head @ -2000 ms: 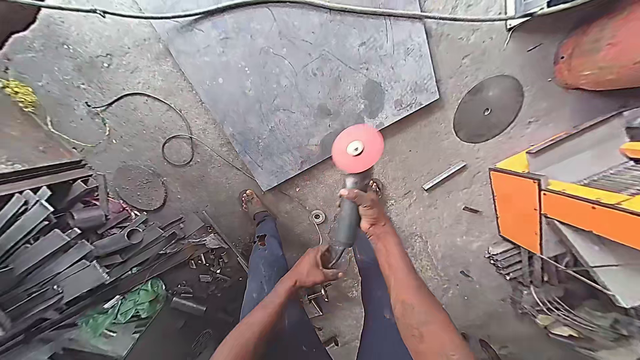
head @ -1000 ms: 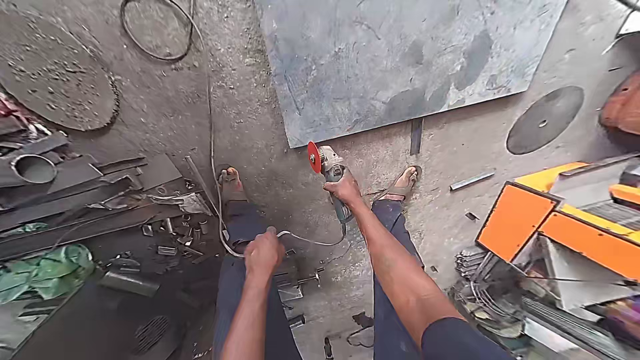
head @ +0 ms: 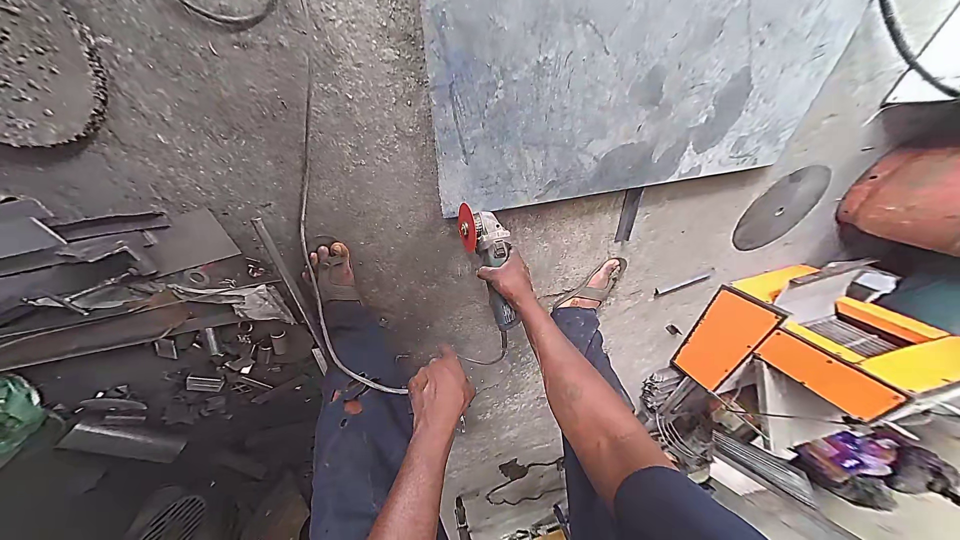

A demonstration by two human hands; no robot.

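My right hand (head: pixel 511 279) is wrapped around the body of an angle grinder (head: pixel 495 251), which has a red disc (head: pixel 467 227) on its head. The disc is seen almost edge-on, close to the near left corner of a large grey metal sheet (head: pixel 600 97); whether they touch I cannot tell. Lower and to the left, my left hand (head: pixel 441 390) is closed on the grinder's power cord (head: pixel 352 373). From that hand the cord loops past my left foot and up the floor, and on its other side it runs to the grinder's rear end.
Metal offcuts (head: pixel 112 285) lie heaped at left, below a round rough-edged plate (head: pixel 45 75). A flat steel bar (head: pixel 628 215) protrudes from under the sheet. At right are a dark disc (head: pixel 781 208), a short metal strip (head: pixel 682 283), a red cylinder (head: pixel 907 196) and an orange and yellow machine housing (head: pixel 825 367).
The grinder's disc has turned from facing me to nearly edge-on. My left hand, near the grinder's rear end two seconds ago, is now farther left on the cord. The view has shifted.
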